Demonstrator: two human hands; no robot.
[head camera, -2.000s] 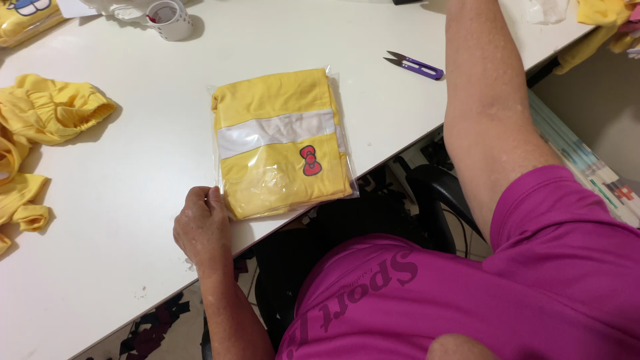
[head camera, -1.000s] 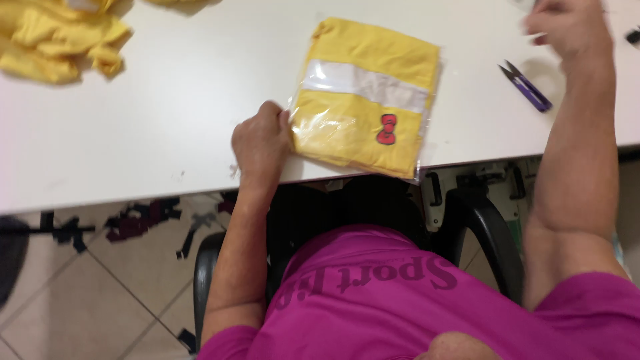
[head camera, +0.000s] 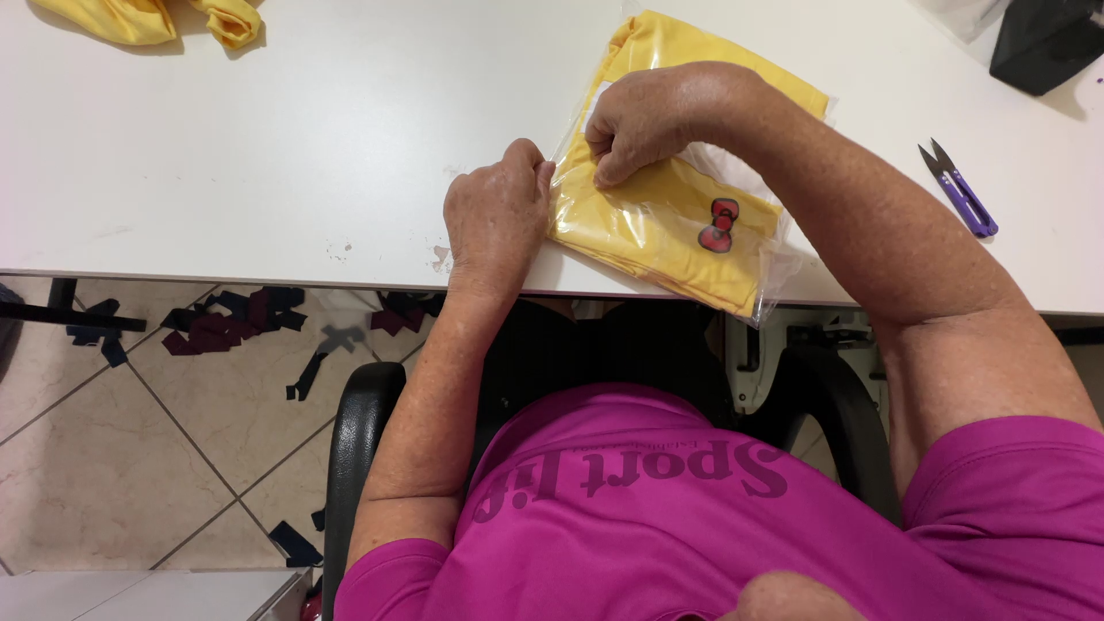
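Note:
A folded yellow garment in a clear plastic bag lies at the front edge of the white table, with a red bow motif on it. My left hand has its fingers closed on the bag's left edge. Across the top of the package, my right hand rests with curled fingers, their tips against the plastic near its left side; whether they pinch anything is hidden. Purple-handled thread snips lie to the right of the package, their blades apart.
Other yellow fabric pieces lie at the table's upper left. A black object and some clear plastic are at the upper right. Below the table are black chair armrests and dark fabric scraps on the tiled floor.
My right hand has come in from the right, past the snips, onto the bagged garment. My left hand stays at the bag's left edge. The view has shifted.

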